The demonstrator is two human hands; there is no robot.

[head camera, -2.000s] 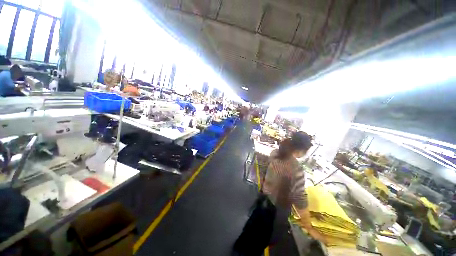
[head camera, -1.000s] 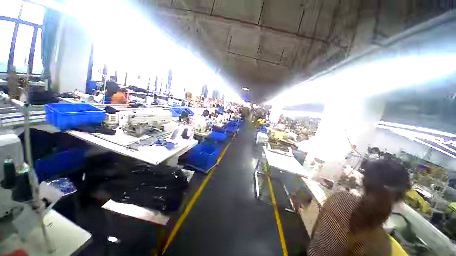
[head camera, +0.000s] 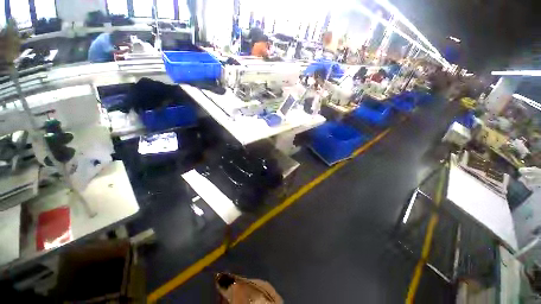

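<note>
Neither of my hands can be made out. A blurred tan-brown thing (head camera: 249,290) is cut off by the bottom edge; I cannot tell what it is. Left of it an open brown carton (head camera: 94,270) stands on the floor. A heap of black pieces (head camera: 246,178) lies low under the front of a white machine table (head camera: 261,129), beside a pale board (head camera: 210,195). A red flat piece (head camera: 53,228) lies on the near left white table (head camera: 113,196).
A dark aisle (head camera: 338,237) with yellow lines runs to the upper right. Open blue bins (head camera: 338,142) line its left side. Another blue bin (head camera: 193,65) sits on a table. A white-topped stand (head camera: 480,199) is on the right. A person in blue (head camera: 102,47) sits at the far left.
The view has turned left and down. The person in the striped top and the yellow stack have left the picture at the right. The carton and red piece show again at the lower left.
</note>
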